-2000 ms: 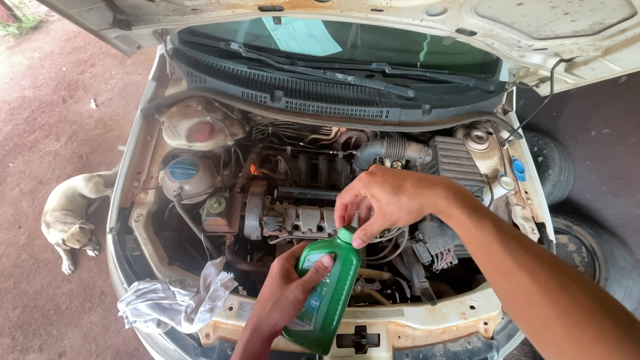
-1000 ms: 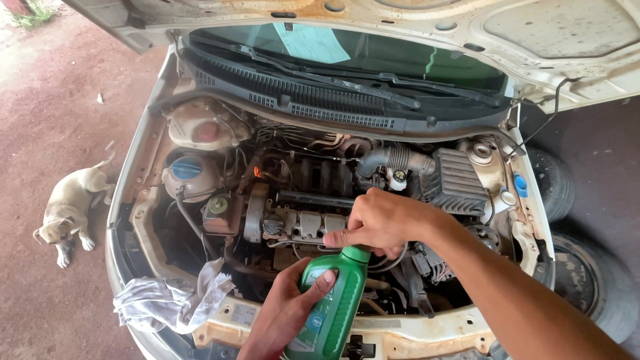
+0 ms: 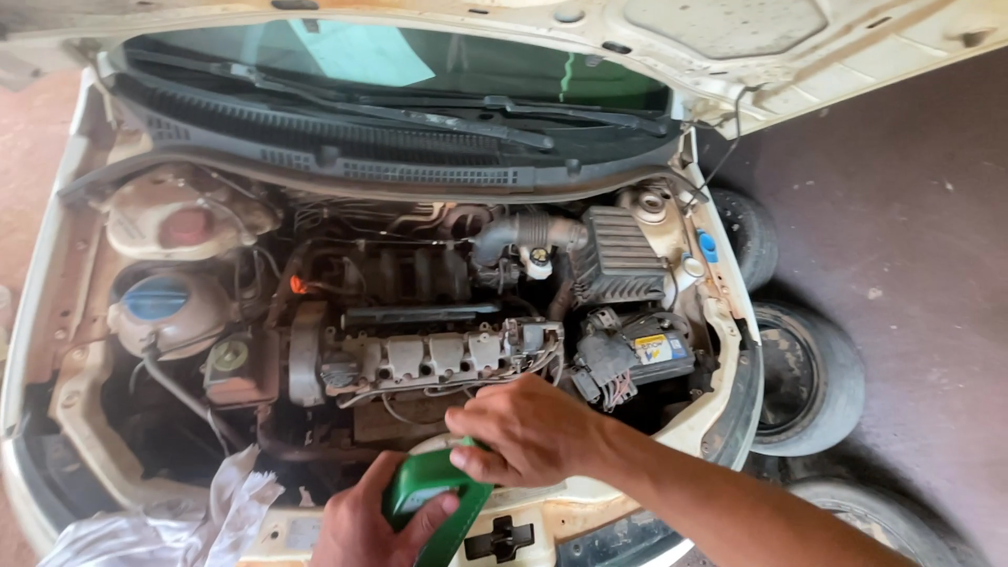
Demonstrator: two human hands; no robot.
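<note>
A green plastic bottle is tilted over the front edge of a car's open engine bay. My left hand grips its body, thumb across the near side. My right hand is closed at the bottle's top end, its fingers hiding the cap area; whether the cap is on cannot be seen. Just beyond the hands lies the engine's cylinder head. A black oil filler cap sits at its left end. To the right stands the battery, under the black air filter box.
A white cloth hangs over the front left edge. The coolant reservoir with a blue cap stands at the left. Overhead is the raised hood. Wheels with tires lie on the floor at the right, beside the car.
The bottle has tipped from more upright, its body now lower in view. My right hand has stayed at its top. The view has shifted, and the dog at the left is out of it.
</note>
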